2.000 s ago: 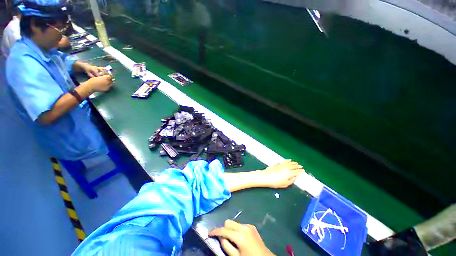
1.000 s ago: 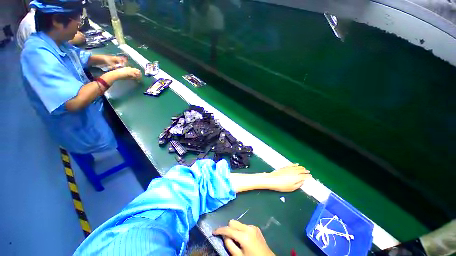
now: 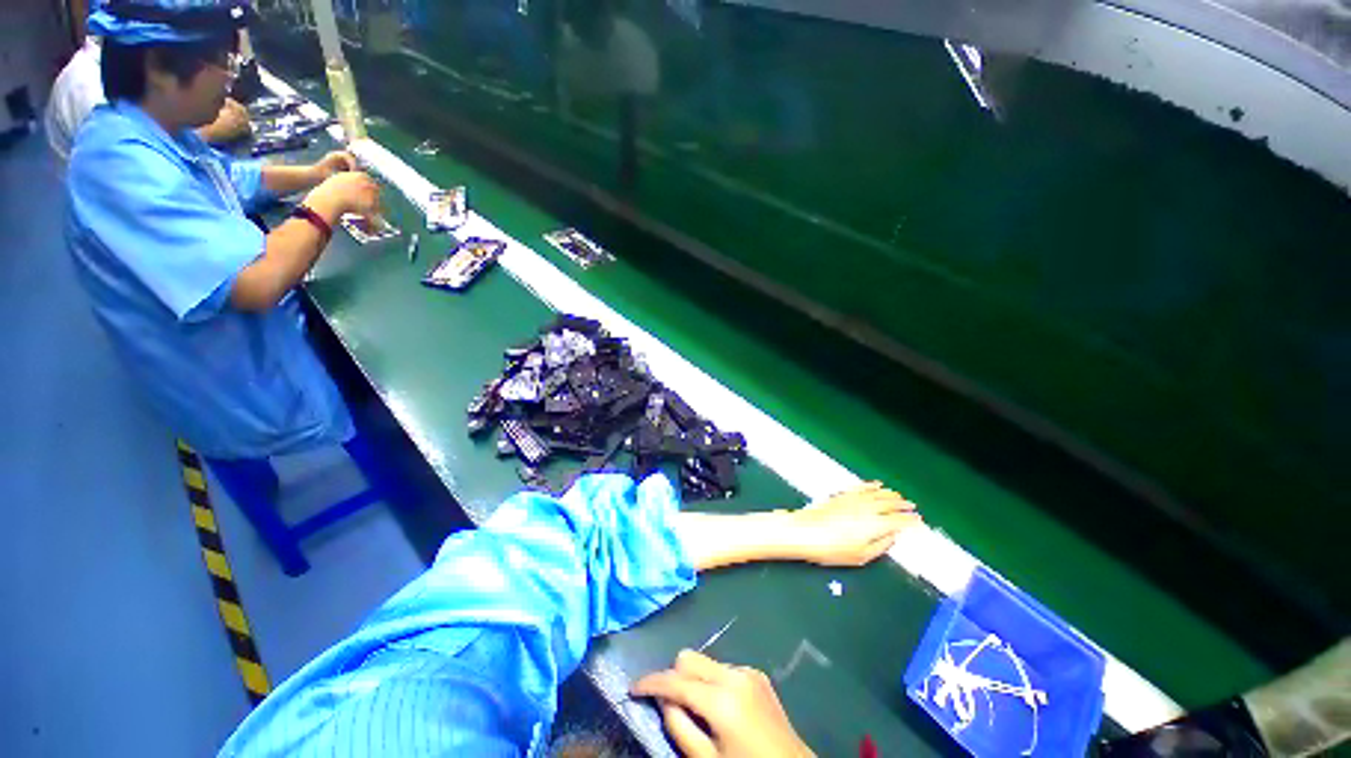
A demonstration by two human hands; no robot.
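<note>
My left hand (image 3: 852,526) lies palm down across the white edge strip (image 3: 785,471), with its fingers stretched out and nothing visible in it. My right hand (image 3: 723,708) rests at the near bench edge with bent fingers, cut off by the bottom of the picture. A thin metal tip (image 3: 719,637) shows just above its fingers; whether the hand grips it is hidden. A heap of black plastic modules (image 3: 600,400) lies beyond my left forearm. A blue bin (image 3: 1059,659) at the right holds curled white leads (image 3: 971,684).
Phone assemblies lie on the bench (image 3: 465,264), by the strip (image 3: 446,209) and on the green belt (image 3: 578,247). A small white scrap (image 3: 836,588) lies near my left hand. A seated person in blue (image 3: 193,282) works at left. A dark object (image 3: 1185,740) is at lower right.
Since the oldest frame the view has shifted slightly, so the bench things appear farther right. My hands stay in place on the bench. The seated person's hands have moved over an assembly.
</note>
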